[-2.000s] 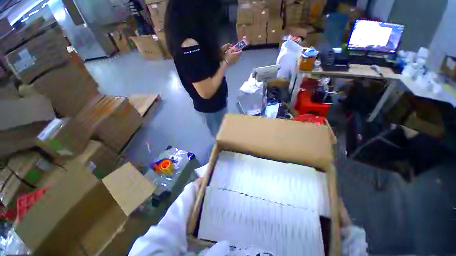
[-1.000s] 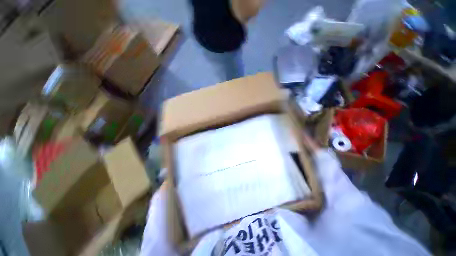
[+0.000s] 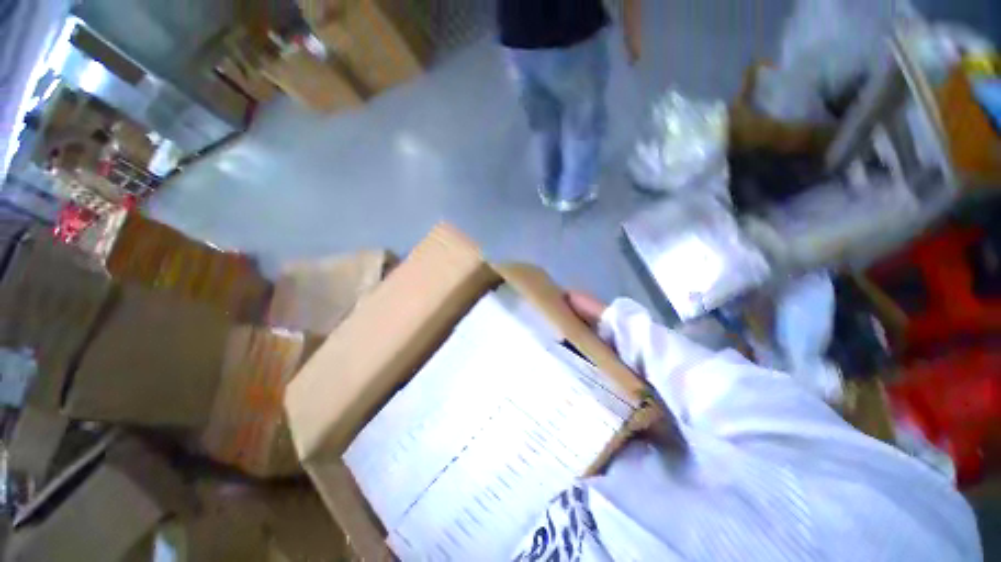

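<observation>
An open brown carton [image 3: 384,340] is held tilted against the front of my body, one flap up at its far side. Inside are two rows of thin white boxes [image 3: 472,428] packed on edge. My right hand [image 3: 585,306] shows only in part at the carton's right far edge, gripping it, with the white sleeve running down to the right. My left hand is not in view; the carton's left side runs to the picture's bottom edge.
A person in a black top and jeans [image 3: 560,104] stands ahead on the grey floor [image 3: 362,176]. Stacked cartons [image 3: 154,351] fill the left. A white box [image 3: 697,253] and plastic bags [image 3: 683,143] lie right of centre. Red items [image 3: 949,296] are at the far right.
The view has swung and the carton now sits turned, its far flap pointing up-left. The desk with the monitor has left the view. The standing person's legs now show, and the person's phone does not.
</observation>
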